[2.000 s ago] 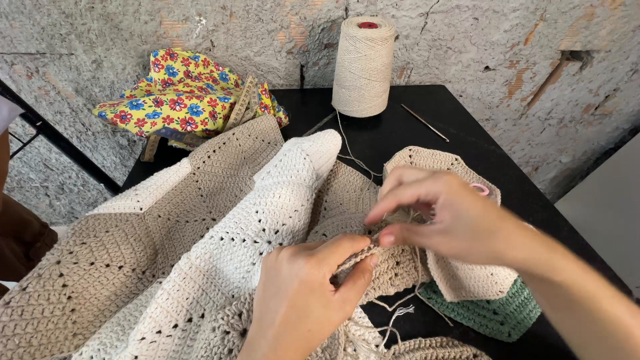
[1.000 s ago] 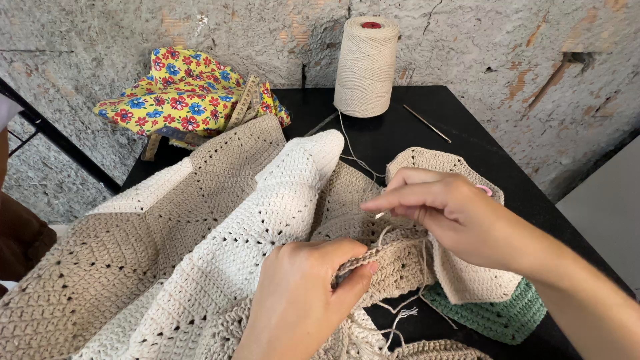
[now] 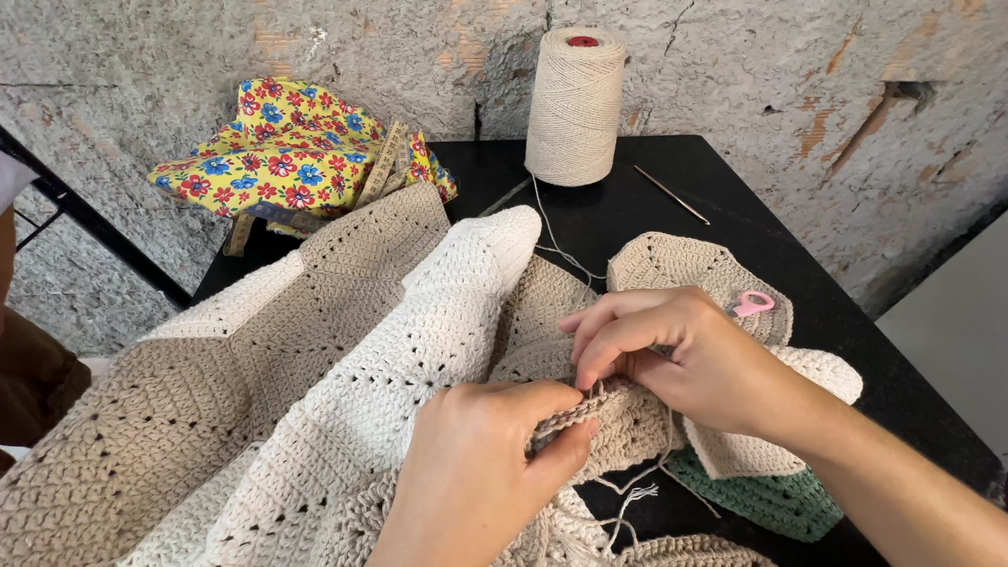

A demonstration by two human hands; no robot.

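My left hand pinches the edges of beige crochet pieces between thumb and fingers. Just to the right, my right hand has its fingertips at the same edge, by loops of yarn; what sits between them is mostly hidden. A loose strand of yarn hangs below the right hand. Large joined crochet work in white and beige spreads across the left and front. Separate crochet pieces in beige and green lie at the right, with pink-handled scissors on the beige one.
On the black table stand a cone of cream yarn, its strand trailing forward, and a metal crochet hook. Floral yellow cloth lies at the back left with a measuring tape. Behind is a rough wall. A person's arm shows at the left edge.
My right hand has lowered from above the work to its edge, where one second ago a thin needle-like tip showed at its fingers. My left hand keeps its hold on the crochet pieces.
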